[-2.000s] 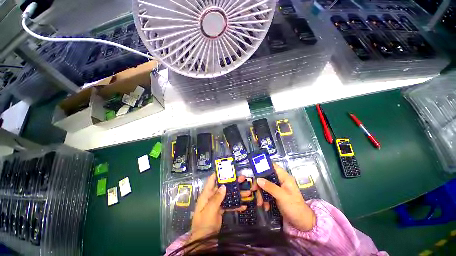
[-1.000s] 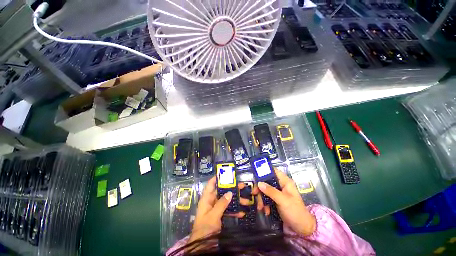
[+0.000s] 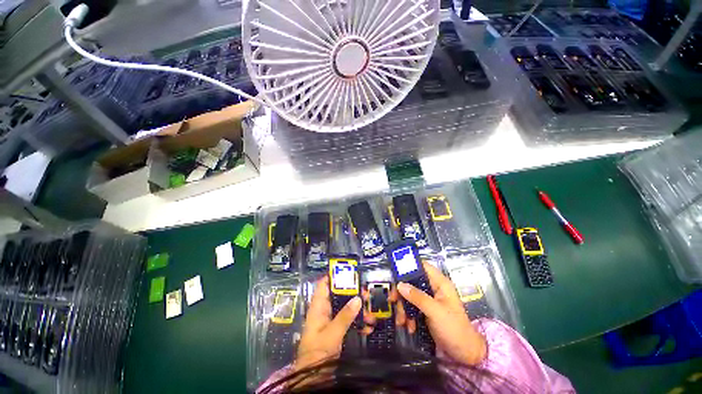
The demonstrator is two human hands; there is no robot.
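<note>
My left hand [image 3: 322, 327] holds a keypad phone [image 3: 344, 281] with a yellow frame round its lit screen, thumb on its keys. My right hand [image 3: 446, 315] holds a second phone [image 3: 406, 264] with a dark bluish front and lit screen, thumb at its keys. Both are upright side by side above the clear blister tray [image 3: 259, 327]. In the tray's far row several phones [image 3: 318, 238] lie with black backs and silvery patches. Another yellow-framed phone [image 3: 379, 298] shows between my hands. Hair and my hands hide part of the near row.
A white fan [image 3: 350, 58] stands ahead, before stacked trays [image 3: 385, 154]. A parts carton [image 3: 202, 185], green labels [image 3: 157, 289] and white cards [image 3: 193, 289] are left. Right are a red marker [image 3: 499, 204], red pen [image 3: 560, 217] and a lone yellow-framed phone [image 3: 534, 258].
The view has shifted slightly, so the fan sits lower and further right. The left phone is slightly lower, and my left thumb has moved right over it. Both hands keep their phones.
</note>
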